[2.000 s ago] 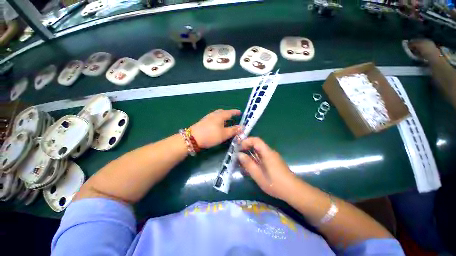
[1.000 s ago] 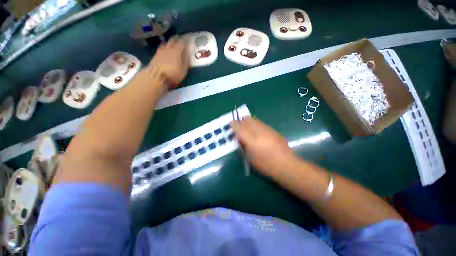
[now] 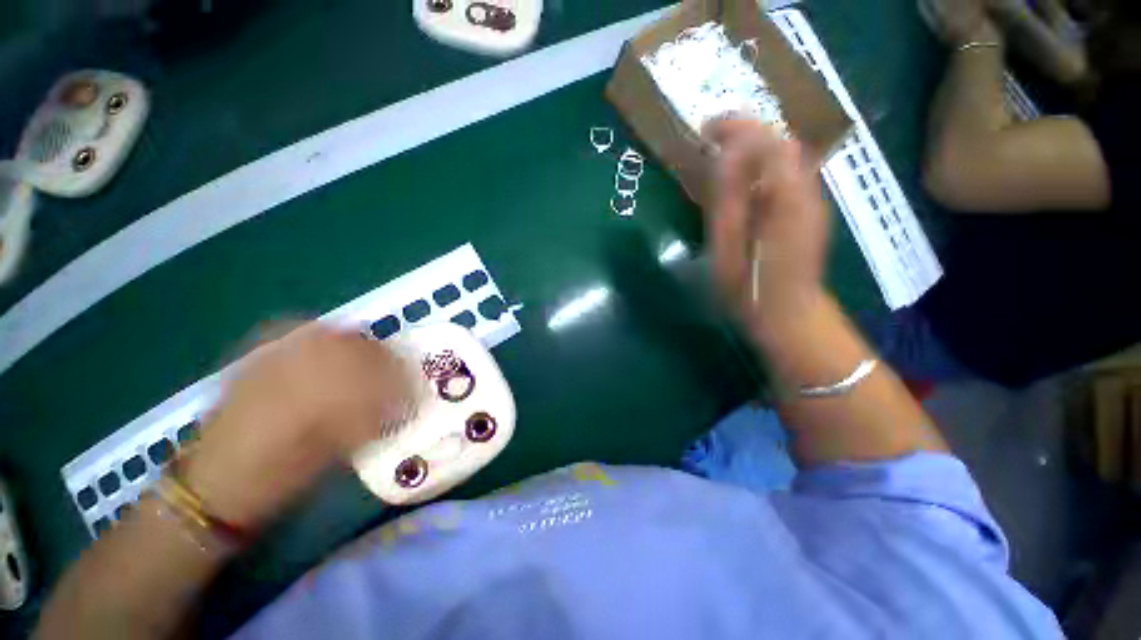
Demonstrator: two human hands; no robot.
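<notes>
My left hand (image 3: 307,406), blurred, holds an off-white plastic housing (image 3: 444,431) by its left side, face up, over the adhesive strip. Its grille, dark-rimmed round openings and an oval show. The white strip (image 3: 457,269) with two rows of dark windows lies on the green surface, partly covered by the hand and housing. My right hand (image 3: 770,225), also blurred, is raised at the near edge of the carton. A thin pale tool, apparently tweezers (image 3: 756,269), lies along it. The open brown carton (image 3: 813,94) holds a white heap of small parts (image 3: 707,75).
Small clear rings (image 3: 626,181) lie left of the carton. A windowed strip (image 3: 882,206) lies to its right. Housings (image 3: 88,131) lie beyond the white stripe (image 3: 225,206). Another housing (image 3: 10,550) shows at the left edge. Another person's arm (image 3: 1014,156) is at the right.
My left hand has come back from the far row with a housing and now holds it over the strip. My right hand has left the strip and moved to the carton. The view has shifted.
</notes>
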